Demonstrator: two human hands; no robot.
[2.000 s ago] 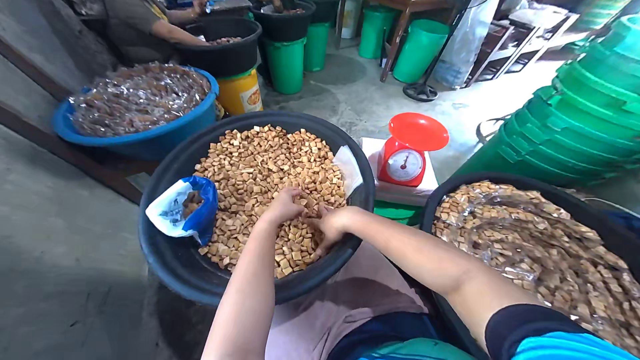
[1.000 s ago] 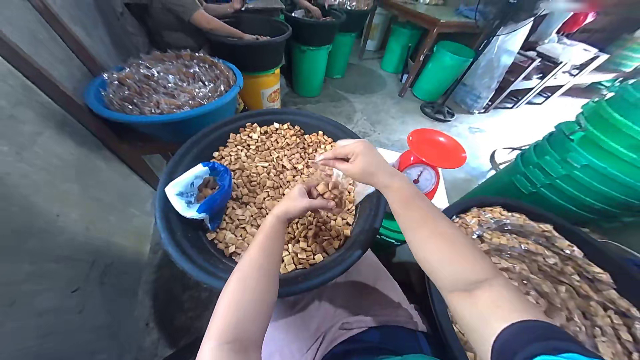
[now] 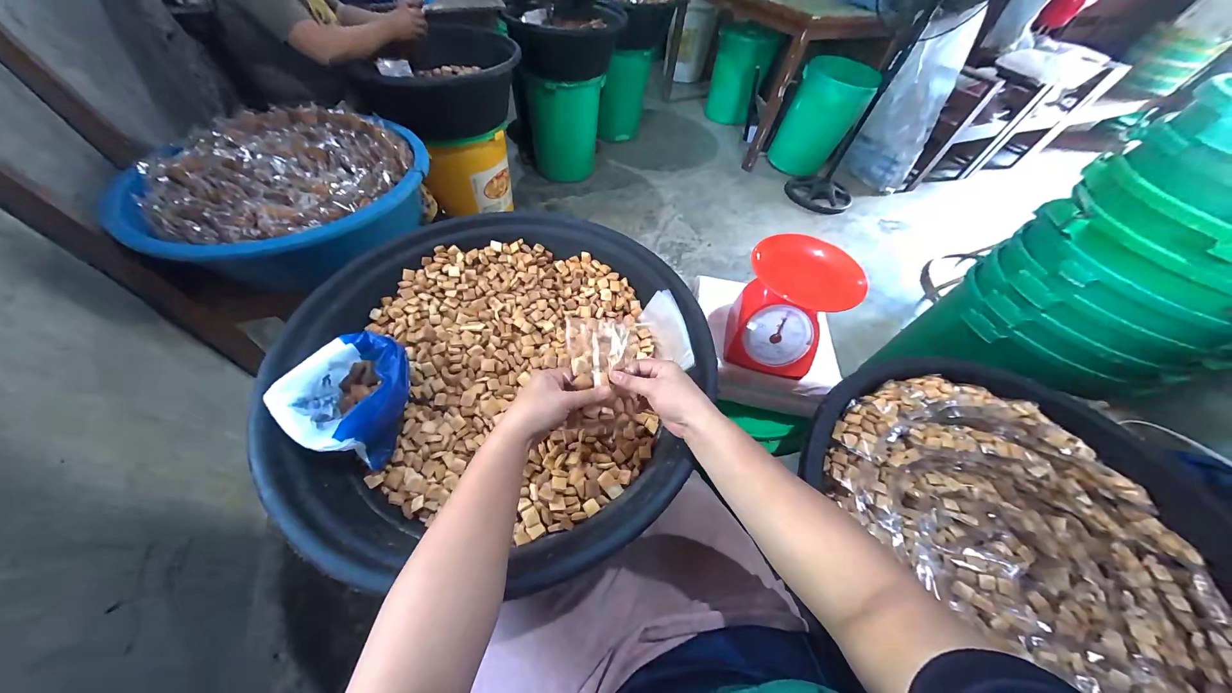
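Observation:
A large black round tub holds a heap of small square biscuit pieces. Above the heap, my left hand and my right hand pinch a clear plastic bag between them, fingertips close together. How much the bag contains is hard to tell. At the tub's left side lies a blue and white plastic bag, its mouth showing small brown pieces. White sheets of plastic rest at the right inner wall, near my right hand.
Right of the tub stands a red dial scale. A second black tub with filled clear bags is at lower right, below stacked green tubs. A blue basin of packed bags sits upper left. A co-worker's arm reaches over another tub.
Two seconds ago both hands were down in the biscuit pieces; one second ago they held a clear bag with pieces. Now they hold a bag lower, its top part spread flat.

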